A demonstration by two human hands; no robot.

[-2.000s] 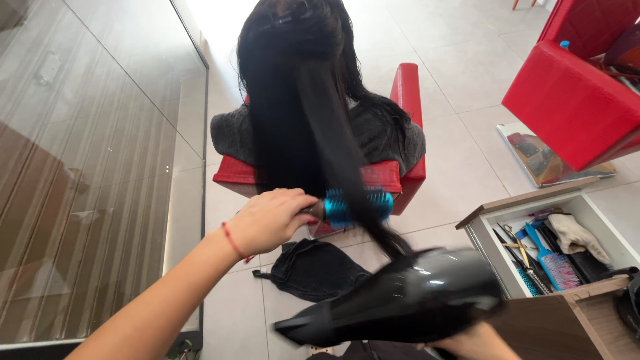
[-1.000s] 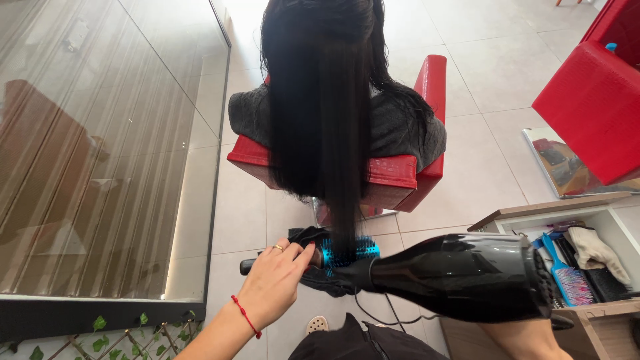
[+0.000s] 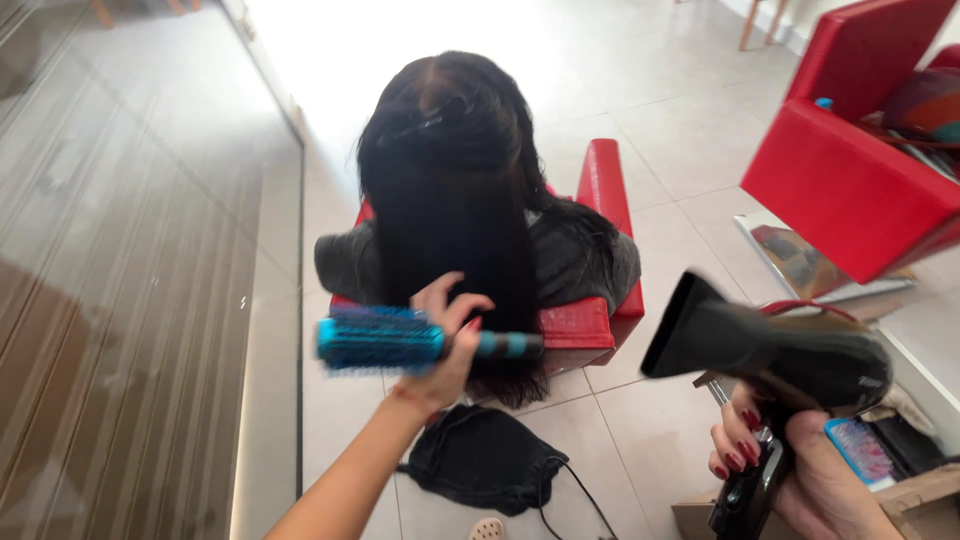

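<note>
A person with long dark hair (image 3: 457, 202) sits facing away in a red salon chair (image 3: 577, 330), a clip at the crown. My left hand (image 3: 446, 352) is closed on a blue round brush (image 3: 382, 339), held level just behind the lengths, its bristle barrel pointing left and its handle right. Some of its fingers are raised beside the hair. In my right hand (image 3: 780, 457) is the handle of a black hair dryer (image 3: 780, 356), its flat nozzle pointing left, apart from the hair and the brush.
A black cloth item (image 3: 487, 461) and a cord lie on the tiled floor. An open drawer (image 3: 922, 375) holding a blue-framed brush (image 3: 859, 450) is at the lower right. Beyond stands another red chair (image 3: 847, 187) with things on it. A glass panel (image 3: 150, 262) borders the left.
The brush has left the hair ends and now points left instead of right. The dryer has moved away from the hair and brush to the right, and the hair section hangs loose.
</note>
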